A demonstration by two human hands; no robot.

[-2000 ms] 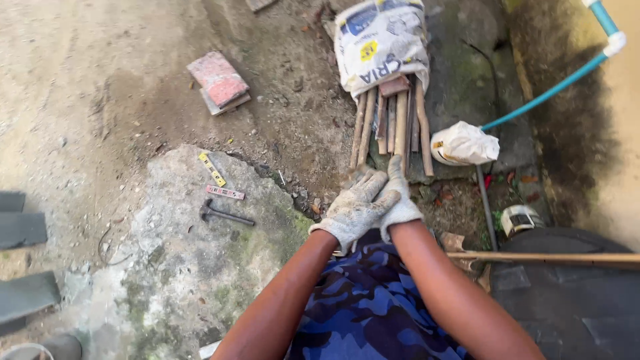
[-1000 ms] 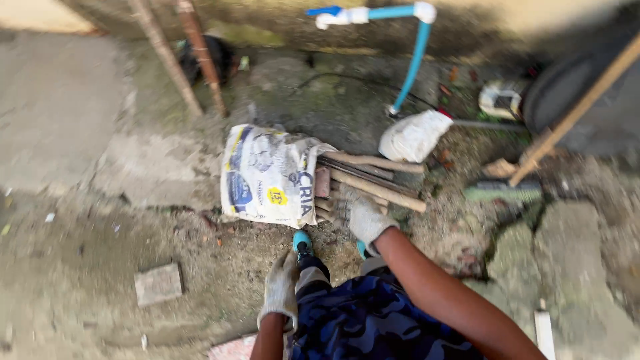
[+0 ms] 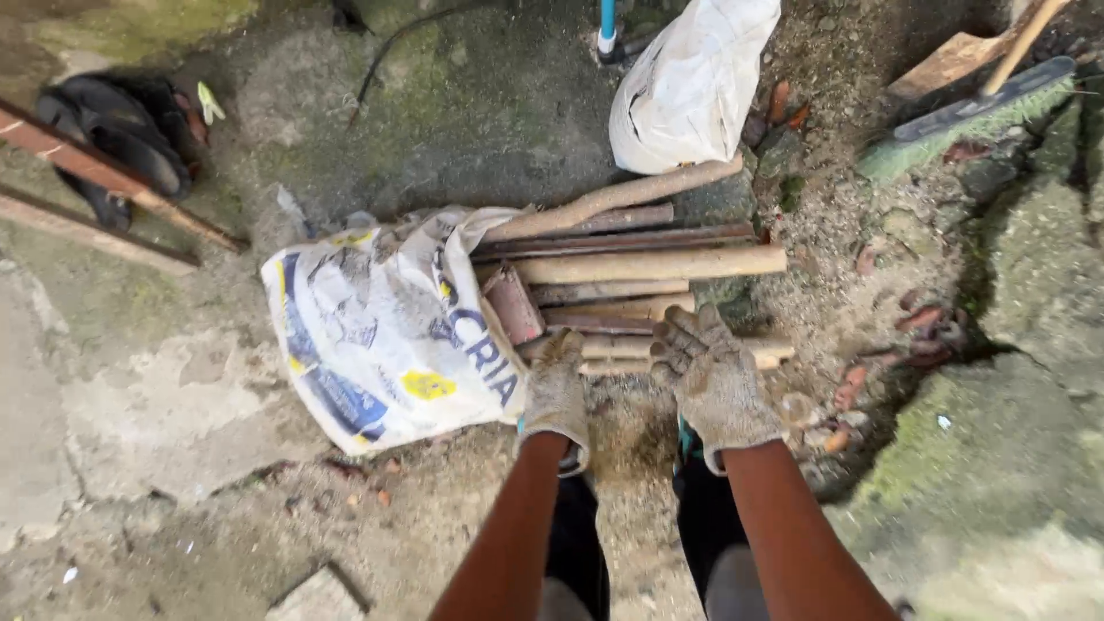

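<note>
A printed white woven sack (image 3: 388,345) lies on its side, with several wooden sticks (image 3: 655,264) and a reddish block (image 3: 514,304) poking from its mouth. Both my hands wear dirty knit gloves. My left hand (image 3: 556,392) is at the lower edge of the sack's mouth, by the near sticks; whether its fingers grip anything is unclear. Over the outer part of the near sticks is my right hand (image 3: 716,379), its fingers spread and nothing seen held in it.
Beyond the sticks stands a smaller white sack (image 3: 694,86) beside a blue pipe (image 3: 608,21). A green-bristled broom (image 3: 975,112) lies upper right, near broken concrete (image 3: 975,440). Two poles (image 3: 95,164) and dark footwear (image 3: 121,142) are upper left. A block (image 3: 319,597) lies at the bottom.
The view has turned and come closer to the sack. My left hand, hanging low beside my leg a second ago, has moved up to the sack's mouth. The right remains by the sticks.
</note>
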